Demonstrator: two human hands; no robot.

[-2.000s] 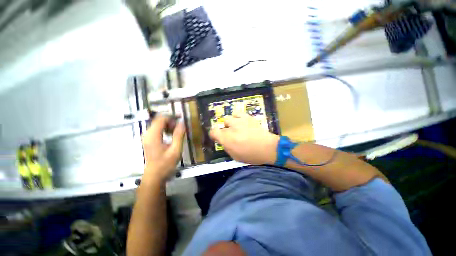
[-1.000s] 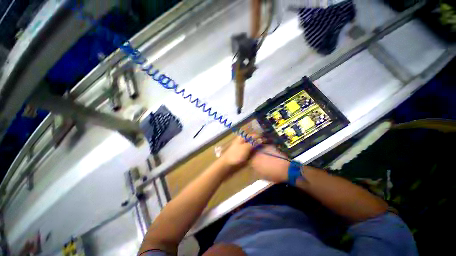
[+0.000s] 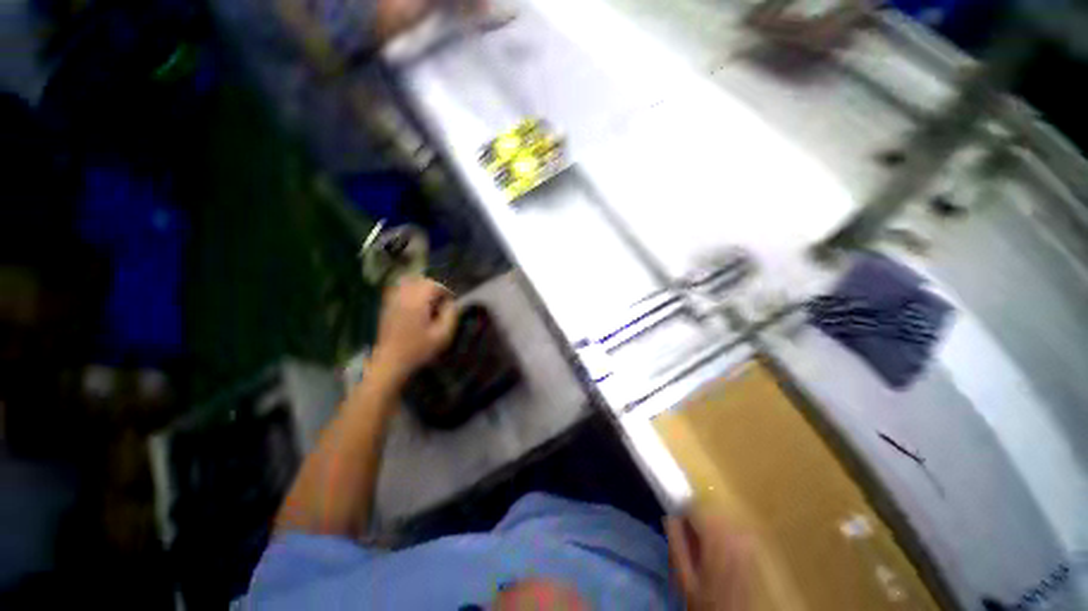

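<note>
My left hand (image 3: 418, 325) is over the low pale side surface, at the upper left edge of a dark carrier frame (image 3: 465, 372). Its fingers are curled, but blur hides whether they grip the frame. My right hand (image 3: 714, 559) is blurred and cut off by the bottom edge, beside the near rail at the tan sheet (image 3: 764, 448). Whether it holds anything cannot be told. A circuit board panel with bright yellow parts (image 3: 523, 158) lies farther up the white conveyor.
Paired metal cross bars (image 3: 668, 316) span the conveyor above the tan sheet. A dotted dark cloth on a grey piece (image 3: 883, 316) and a thin dark rod (image 3: 901, 448) lie beyond the far rail. A grey bin (image 3: 227, 477) stands at lower left. A blurred person's hand (image 3: 406, 14) shows at the top.
The view has swung left. My left hand has moved from beside my right hand to the dark frame on the side surface. The loaded pallet and the hanging tool have left the view.
</note>
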